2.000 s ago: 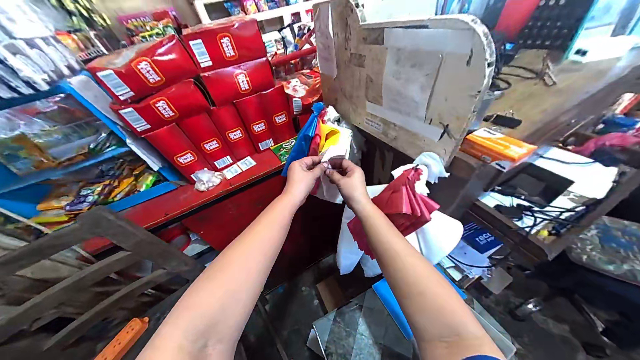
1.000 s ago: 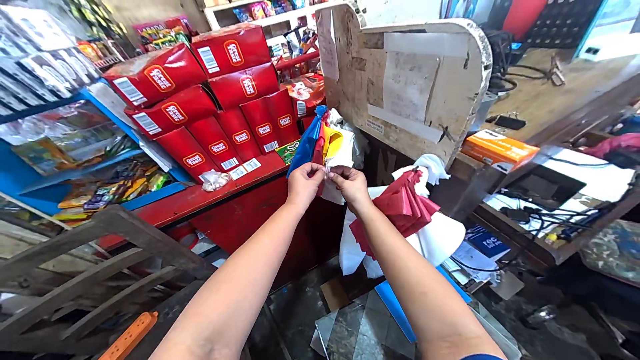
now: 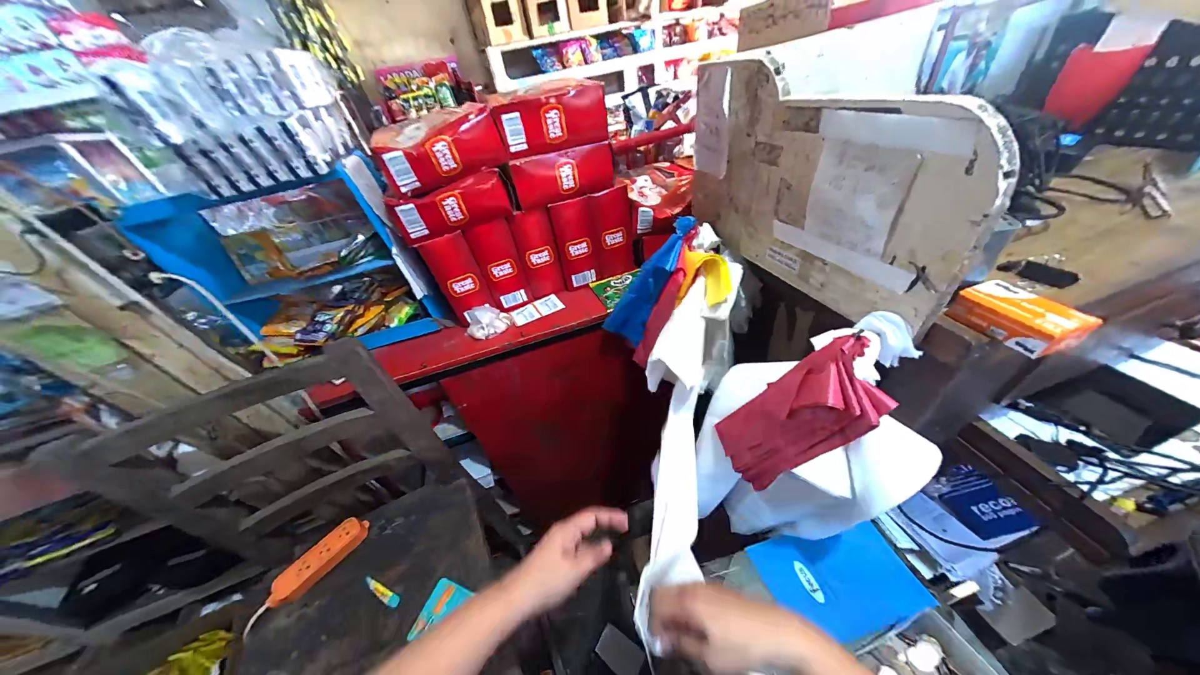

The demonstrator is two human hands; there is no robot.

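Observation:
My left hand [image 3: 574, 553] is over the dark gap beside the wooden chair, fingers apart and holding nothing visible. At the lower centre, my right hand [image 3: 698, 623] is blurred against the lower end of a long white strip [image 3: 677, 478], which seems to be plastic or cloth; its grip is unclear. The strip hangs from a bunch of white bags [image 3: 698, 328]. Blue [image 3: 647, 291] and yellow [image 3: 710, 275] bunched bags or cloths hang beside it. To the right, a fan of dark red ones [image 3: 806, 412] lies over a white bundle [image 3: 844, 478].
Red Great Taste packs [image 3: 539, 258] are stacked on a red counter [image 3: 487, 347]. A worn board [image 3: 844, 178] stands behind the bags. On the wooden chair [image 3: 375, 562] lies an orange power strip [image 3: 314, 562]. A blue folder [image 3: 834, 581] and a coin tray [image 3: 923, 647] are at lower right.
Both hands were together at the top of the hanging bags; they have moved down and apart. A long white strip now hangs below the bunch. The view has tilted and shifted.

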